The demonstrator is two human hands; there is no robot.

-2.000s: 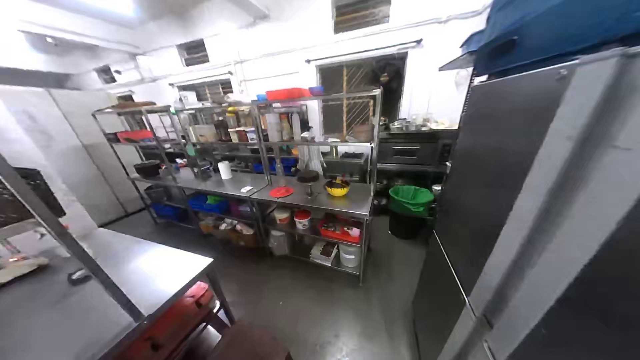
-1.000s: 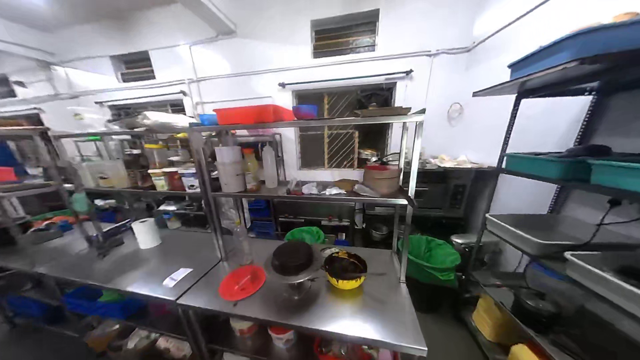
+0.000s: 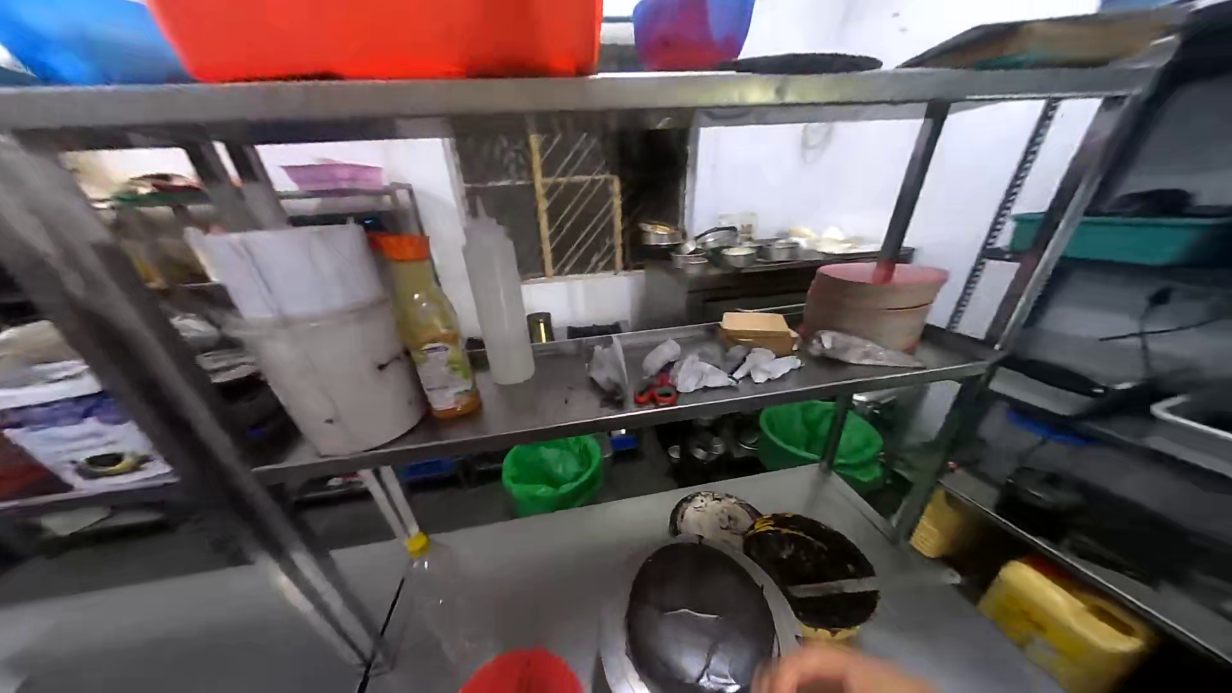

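Observation:
One of my hands, seemingly my right hand, shows blurred at the bottom edge, close to the lower right side of a dark, glossy round cake. Whether it touches the cake I cannot tell. The cake rests on a round metal stand. Behind and to its right is a yellow bowl with a dark chocolate-like coating, and a spatula lies across it. A smeared round dish sits behind the cake. Left of the stand is a red plastic item. My left hand is out of view.
Above the table runs a steel shelf with a squeeze bottle, a sauce bottle, white tubs, red-handled scissors and crumpled paper. A clear bottle stands at the left. A yellow jerrycan is lower right.
The view has moved much closer to the steel table with the cake. A hand has come into view at the bottom edge, beside the cake.

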